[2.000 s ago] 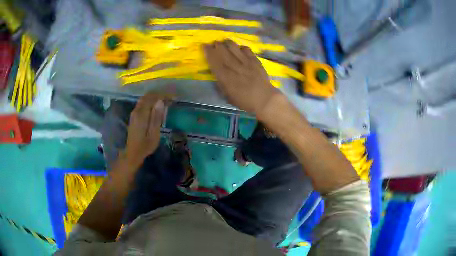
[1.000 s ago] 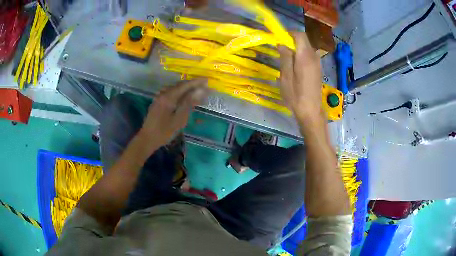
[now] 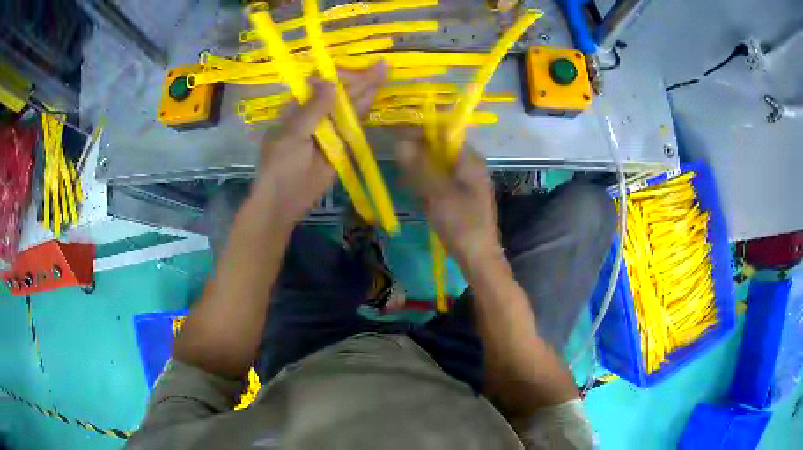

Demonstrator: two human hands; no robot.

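Note:
My left hand (image 3: 304, 145) is held over the front edge of the bench and grips two long yellow straps (image 3: 357, 149), their looped ends pointing up and away. My right hand (image 3: 453, 189), blurred, is beside it at the front edge, closed on yellow straps (image 3: 482, 79); one points up to the right, another end hangs down below the hand. The exact number there is unclear. More loose yellow straps (image 3: 431, 60) lie roughly side by side on the bench behind both hands.
Yellow button boxes with green buttons stand at the left (image 3: 189, 97) and right (image 3: 557, 81) of the grey bench (image 3: 150, 145). A blue tote (image 3: 724, 255) of straps is at right, with a clear hose (image 3: 622, 220) beside it. Another blue tote (image 3: 157, 343) is at lower left. A red box (image 3: 53, 265) is far left.
My left hand has risen and now holds straps. My right hand has come back from the right side towards the middle front. The view has shifted, showing more of the right tote.

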